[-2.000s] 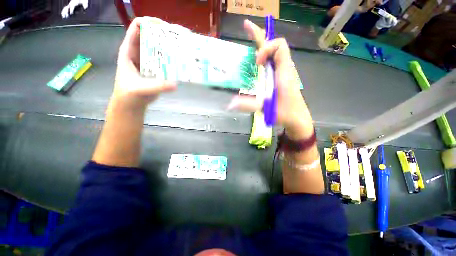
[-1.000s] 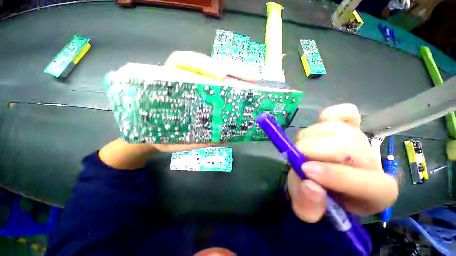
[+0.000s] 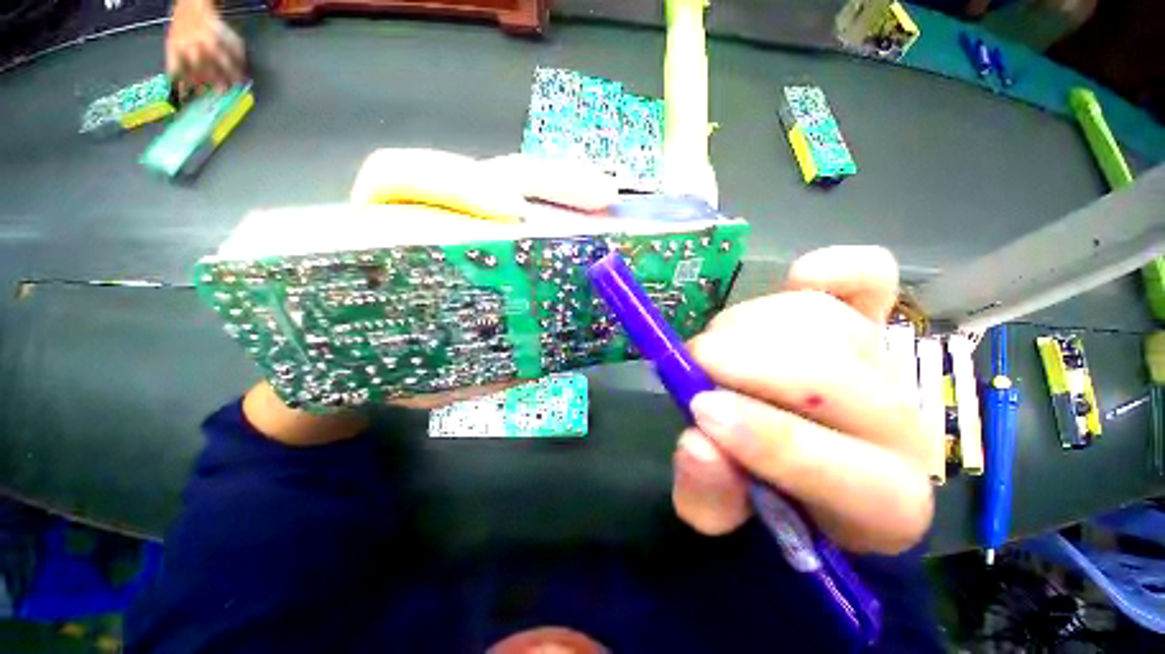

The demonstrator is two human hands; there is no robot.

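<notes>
A green power supply board (image 3: 422, 313) is held up in front of me, its soldered face towards me. My left hand (image 3: 434, 185) grips it from behind; its fingers show over the top edge, and the palm is hidden by the board. My right hand (image 3: 818, 396) holds a purple marker pen (image 3: 658, 339) between thumb and fingers. The pen's tip is at the board's face, right of its middle; whether it touches cannot be told. A flat pale white-green board (image 3: 511, 409) lies below, partly covered by the held board.
Waiting boards (image 3: 588, 121) lie beside a yellow-green roll (image 3: 686, 102). Another board (image 3: 818, 133) lies right of it. Another person's hand (image 3: 205, 51) is over boards at far left. A blue tool (image 3: 1000, 447) and a slanting post (image 3: 1060, 262) stand at right.
The pen tip has moved left across the held board, and my right hand has moved left with it. The held board has shifted slightly left. Another person's hand and another board have appeared at far left.
</notes>
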